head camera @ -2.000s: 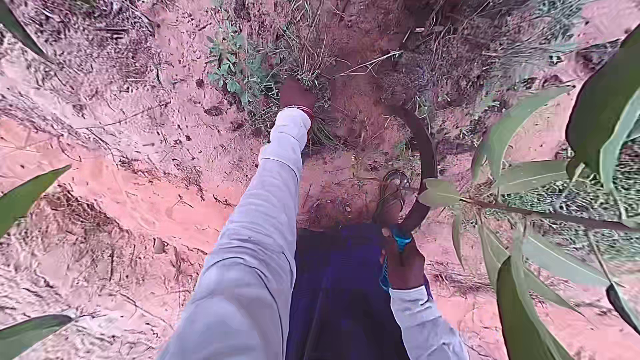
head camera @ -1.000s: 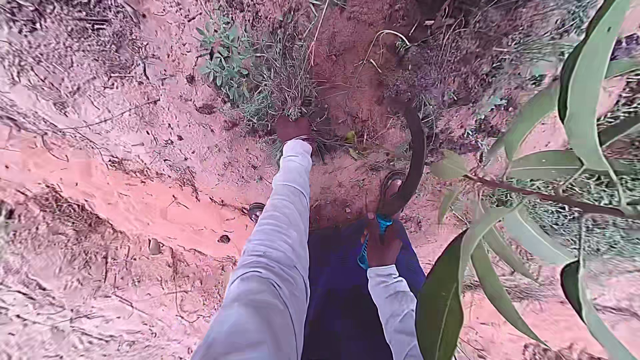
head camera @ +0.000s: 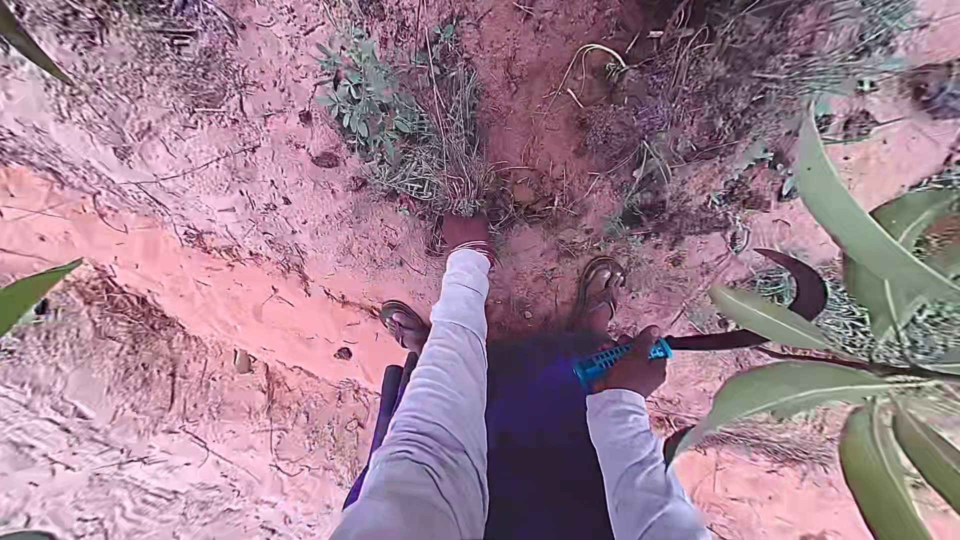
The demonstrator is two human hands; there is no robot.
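My left hand [head camera: 465, 229], with thin bangles at the wrist, is closed around the base of a bunch of grass and thin stems [head camera: 457, 165] just above the soil. A leafy green plant [head camera: 371, 101] stands beside that bunch, up and to the left. My right hand [head camera: 636, 366] grips the turquoise handle of a sickle [head camera: 808, 296]. Its dark curved blade points to the right and hooks back toward the top, partly behind leaves close to the camera. The fingertips of my left hand are hidden by the grass.
My sandalled feet [head camera: 600, 289] [head camera: 405, 324] stand on reddish soil. Dark cloth [head camera: 544, 442] hangs between my arms. A branch with long green leaves [head camera: 832, 386] crosses the right side near the camera. Dry weeds [head camera: 667, 142] lie at the upper right.
The sickle has swung from pointing upward near my foot to pointing right, away from the grass. My left hand stays at the grass bunch. The leafy branch has shifted in view.
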